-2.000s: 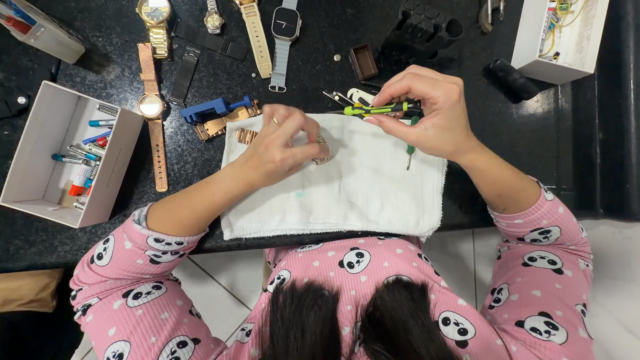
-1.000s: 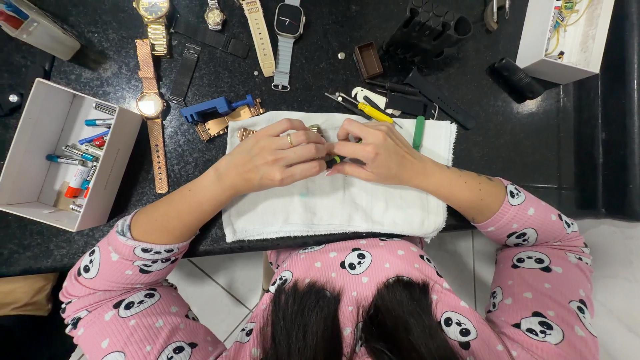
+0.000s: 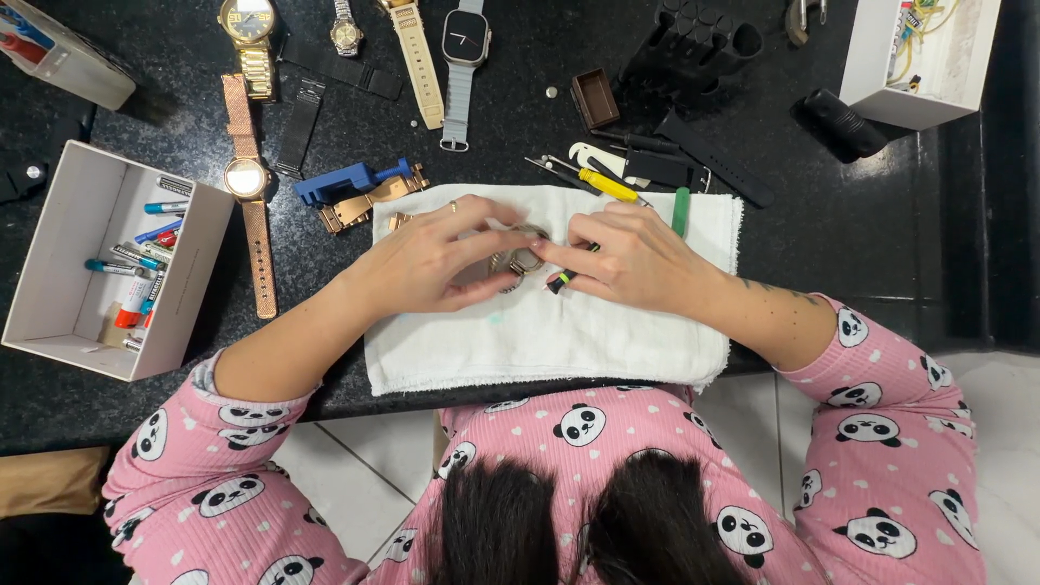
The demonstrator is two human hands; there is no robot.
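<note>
On a folded white towel (image 3: 552,349) lies a wristwatch (image 3: 526,260) with a metal case, partly hidden by fingers. My left hand (image 3: 447,260) grips it from the left, thumb at its lower edge and fingers over its top. My right hand (image 3: 626,256) holds a small black and green screwdriver (image 3: 561,280) tucked under its fingers, while its index fingertip touches the watch. A rose-gold bracelet piece (image 3: 398,221) shows beside my left hand. Beyond my right hand are a yellow-handled screwdriver (image 3: 609,186) and a green tool (image 3: 680,211).
A blue bracelet holder (image 3: 353,182) stands behind the towel near a rose-gold band (image 3: 370,201). Several watches lie at the back left, including a smartwatch (image 3: 466,36). White boxes (image 3: 183,317) (image 3: 918,106) flank the work area. A brown tray (image 3: 595,97) and black holder (image 3: 691,49) stand behind.
My right hand has come down and left to the watch from above the towel's right side. The yellow-handled screwdriver now lies at the towel's back edge; two seconds ago my right hand held yellow-green tools.
</note>
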